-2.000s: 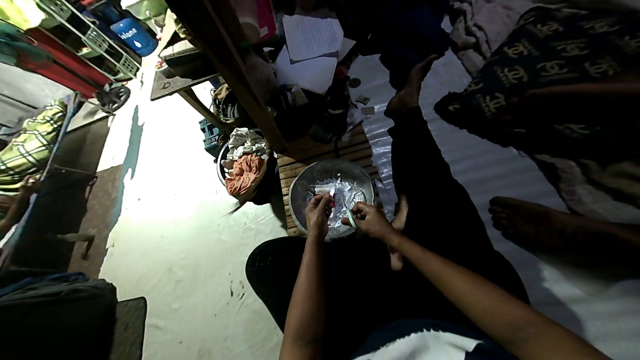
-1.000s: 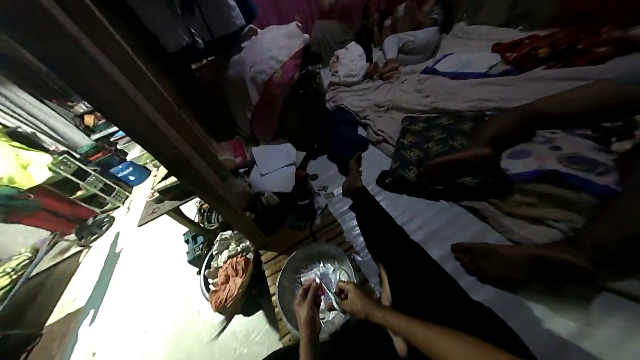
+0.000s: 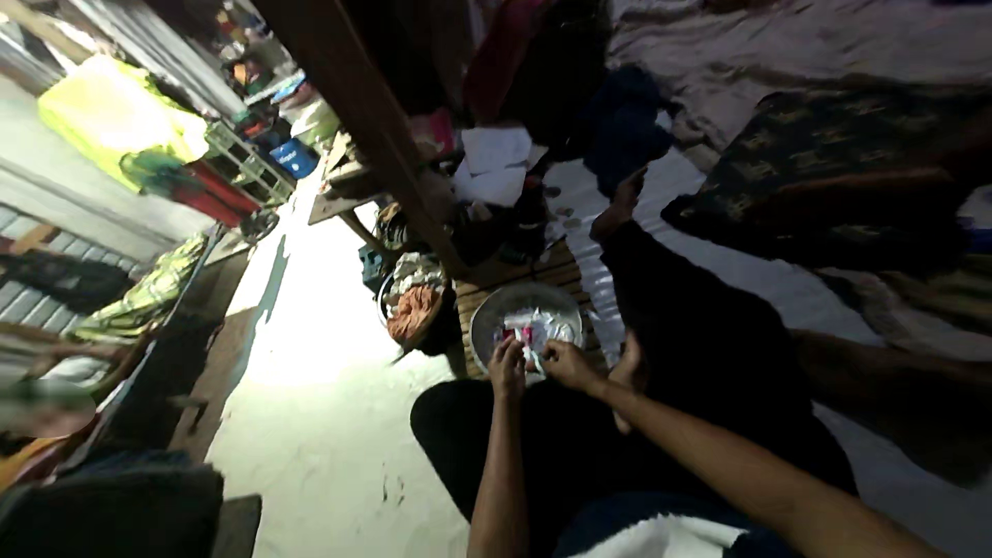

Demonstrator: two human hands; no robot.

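A round metal basin (image 3: 487,316) sits on a slatted bamboo surface in front of me, with small white and pinkish-red pieces (image 3: 552,325) inside that look like paper or wrappers. Over its near left part is my left hand (image 3: 508,366), fingertips closed on a small piece with red on it. My right hand (image 3: 567,363) is at the near right rim, its fingers pinched around the end of a thin pale strip (image 3: 533,356) that lies between both hands. What the pieces are exactly is too small to tell.
Left of the basin stands a container of crumpled orange cloth (image 3: 413,311) and whitish cloth. A wooden post (image 3: 372,101) rises beyond, beside white papers (image 3: 496,167). My outstretched leg (image 3: 690,310) lies to the right, near another person's leg (image 3: 876,372). A blue bucket (image 3: 294,158) stands far left.
The view has swung up and back down. Both hands stay over the basin, close together. Pinkish-red pieces now show plainly by my left fingers.
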